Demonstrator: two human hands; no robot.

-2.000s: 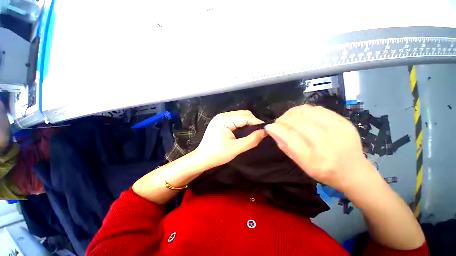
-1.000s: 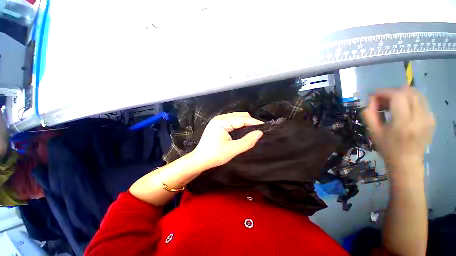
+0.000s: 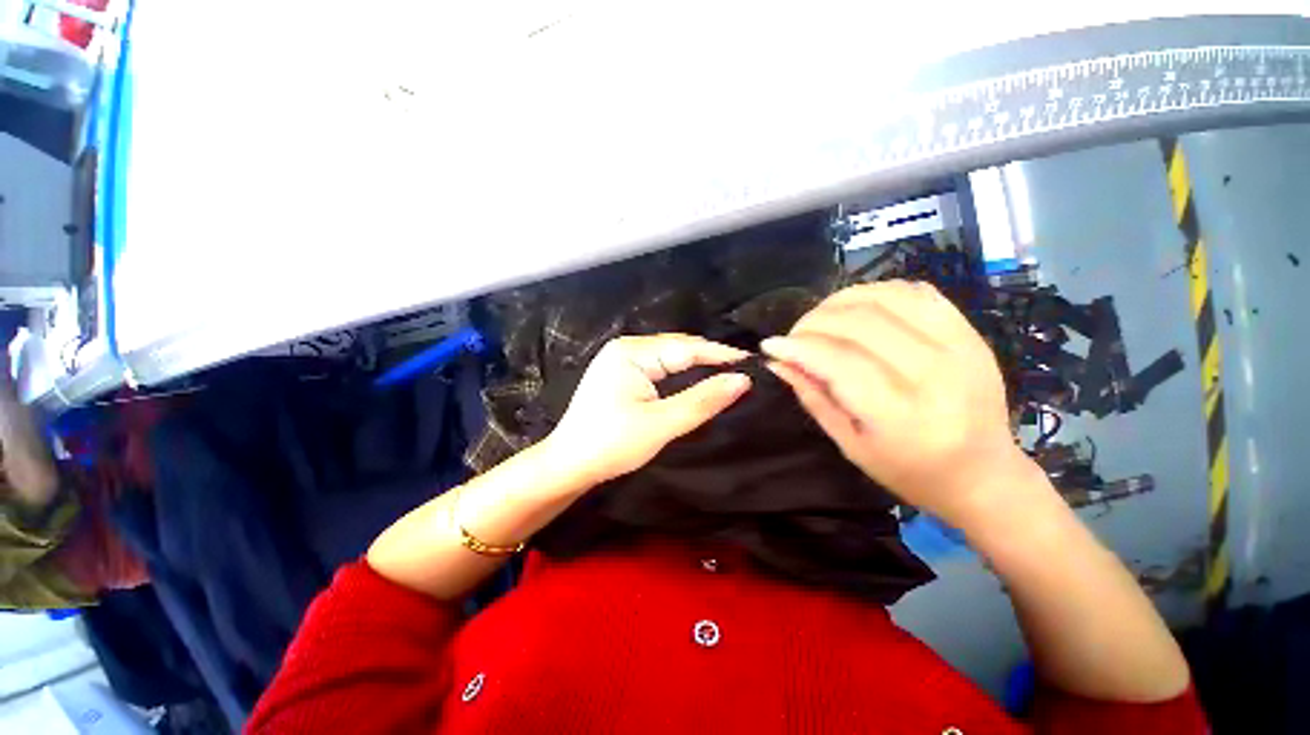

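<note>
Dark brown-black cloth (image 3: pixel 747 474) lies bunched over my lap below the table edge. Plaid cloth (image 3: pixel 575 319) with thin pale lines is bunched behind it. My left hand (image 3: pixel 632 409) pinches the cloth's edge between thumb and forefinger. My right hand (image 3: pixel 905 395) is at the same edge, its fingertips close to my left fingertips. My right fingers are closed together at the edge; whether they hold cloth, a thread or a small tool is hidden.
The white table (image 3: pixel 474 144) spans the top, with a measuring scale (image 3: pixel 1063 104) along its edge. Navy garments (image 3: pixel 273 503) are heaped at left beside a blue bar (image 3: pixel 431 356). Dark fabric strips (image 3: pixel 1078 345) lie at right near striped tape (image 3: pixel 1204 345). Part of another person's arm (image 3: pixel 22 445) shows far left.
My right hand was out to the right, blurred, one second ago, and is back at the cloth edge beside my left fingertips. My left hand has kept its pinch.
</note>
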